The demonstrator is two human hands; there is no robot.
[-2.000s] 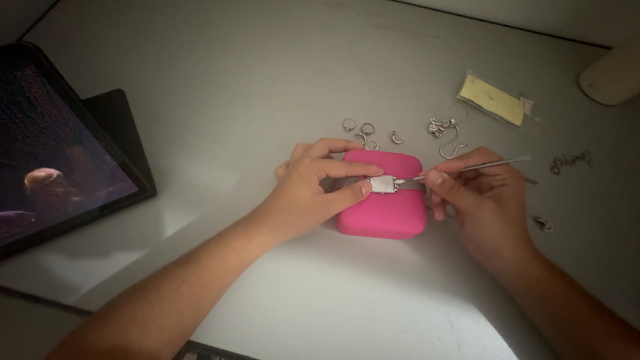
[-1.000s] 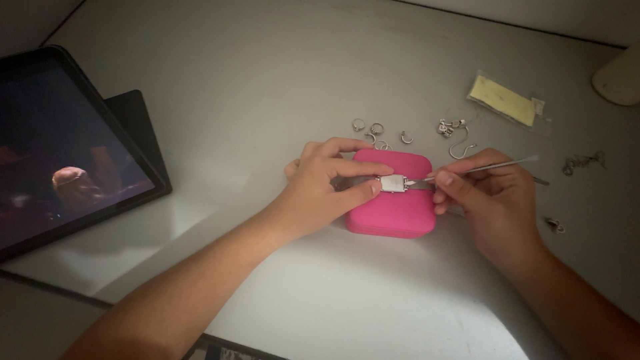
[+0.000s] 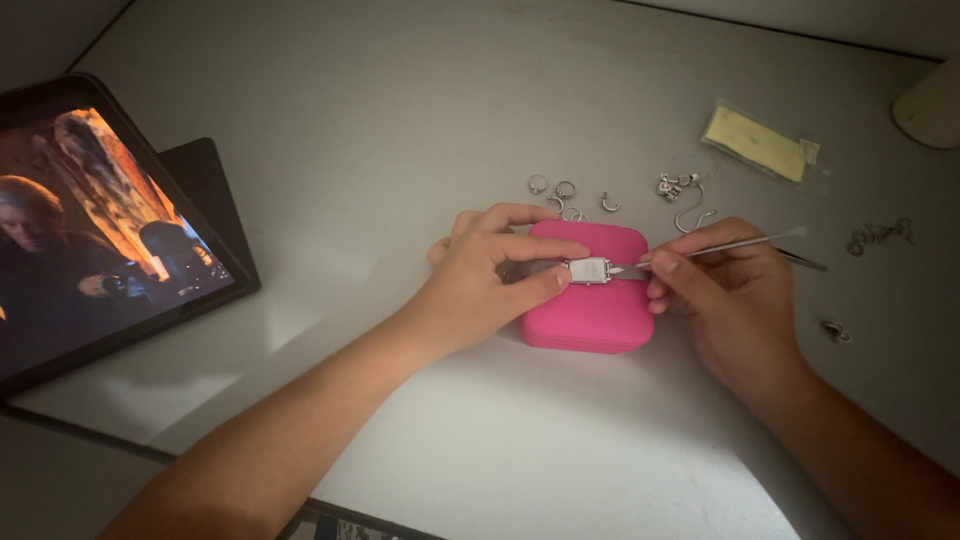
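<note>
A wristwatch with a rectangular metal case (image 3: 589,270) lies across the top of a pink zip-style or lidded case (image 3: 585,322) with rounded corners. The thumb and fingers of my left hand (image 3: 499,270) grip the watch at the left end of its case; part of the grey strap shows beneath them. My right hand (image 3: 720,285) pinches a thin rod-like tool (image 3: 731,245), whose near tip meets the strap just right of the watch case. A second slim metal tool (image 3: 804,260), perhaps tweezers, sticks out behind the right hand, its other end hidden.
Several silver rings (image 3: 565,189) lie behind the pink case. Farther right are a charm bracelet (image 3: 697,196), a yellow cloth or pad in a clear bag (image 3: 757,144), a small chain (image 3: 877,236) and a small metal piece (image 3: 836,331). A tablet (image 3: 112,225) stands at the left.
Both hands keep nearly the same hold on the watch and the tool. The picture on the tablet's screen has changed.
</note>
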